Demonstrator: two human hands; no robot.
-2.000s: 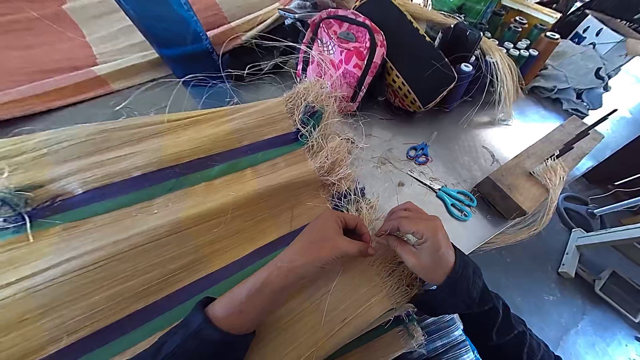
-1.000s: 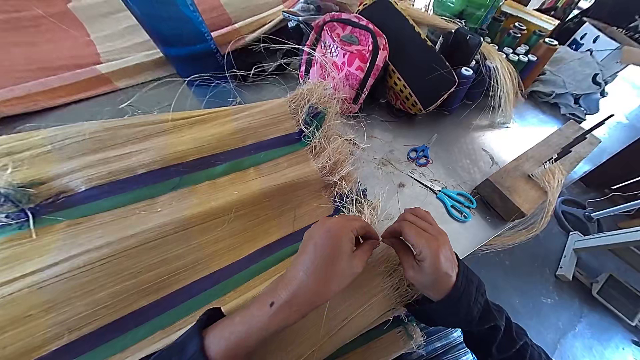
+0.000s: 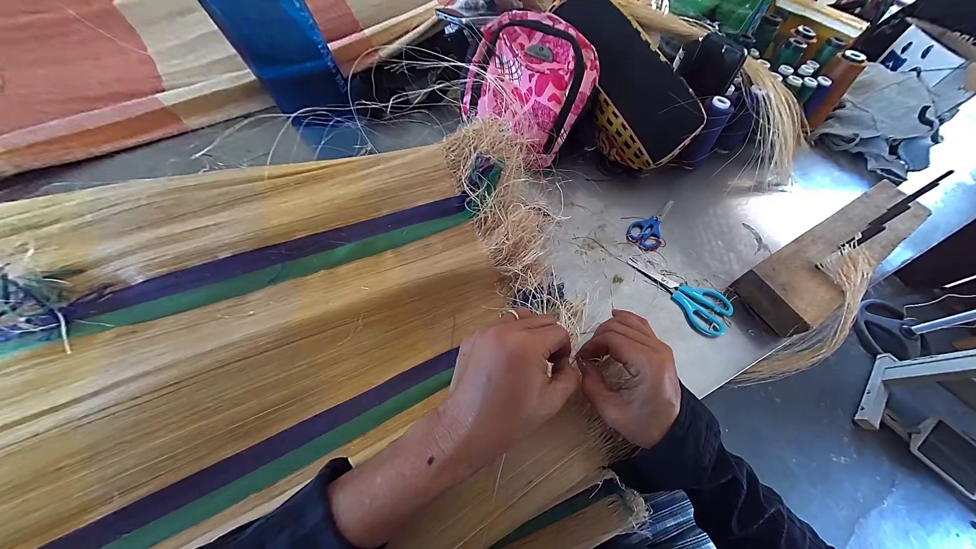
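Note:
A wide sheet of long straw-coloured fibres (image 3: 305, 320) with purple and green stripes spreads across the left and middle of the view. Its right edge is a fringe of knotted, frayed fibre ends (image 3: 522, 236). At that fringe my left hand (image 3: 511, 374) and my right hand (image 3: 634, 374) meet, fingertips nearly touching, each pinching thin fibre strands between thumb and fingers. Right of the fringe, teal-handled scissors (image 3: 698, 305) lie on the metal tabletop, with small blue scissors (image 3: 646, 231) behind them.
A wooden block (image 3: 801, 282) with dark metal prongs holds a fibre bundle at the table's right edge. Behind stand a pink patterned bag (image 3: 537, 84), a black case (image 3: 637, 84) and thread spools (image 3: 837, 84). A blue container (image 3: 282, 53) stands at the back left, beside striped cloth (image 3: 84, 69).
My hands stay at the fringe, with small shifts of the fingers. My right hand has changed its pose, its fingers now curled closer to the left fingertips than two seconds ago.

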